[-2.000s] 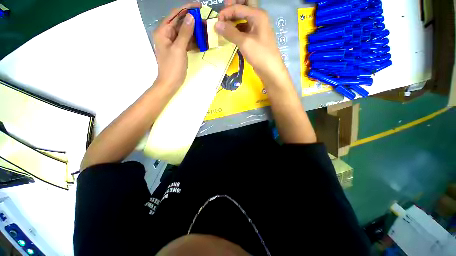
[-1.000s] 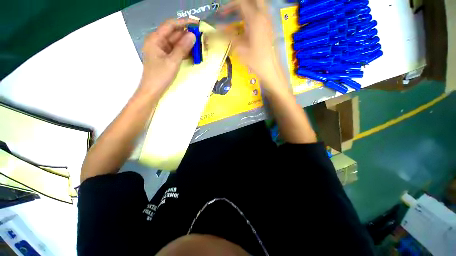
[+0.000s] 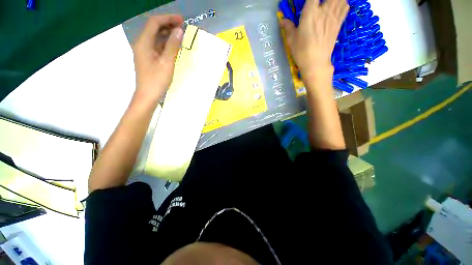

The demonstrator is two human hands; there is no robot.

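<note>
My left hand is over the top left of the pale yellow adhesive strip, fingers curled with a gap between thumb and fingers. No blue cell shows in it. A small cut piece with dark edges is at the strip's upper end. The strip lies slanting over the printed sheet and hangs past the table edge. My right hand lies over the left part of the heap of blue battery cells, fingers spread; whether it grips a cell cannot be told.
Cream sheets with black edges lie on the white table at left. A blue cell is on the green surface at top left. Cardboard boxes stand below the table edge at right, beside a green floor with a yellow line.
The blue cell has gone from my left hand, which is now at the strip's upper left edge. My right hand has moved right from the strip onto the heap of cells.
</note>
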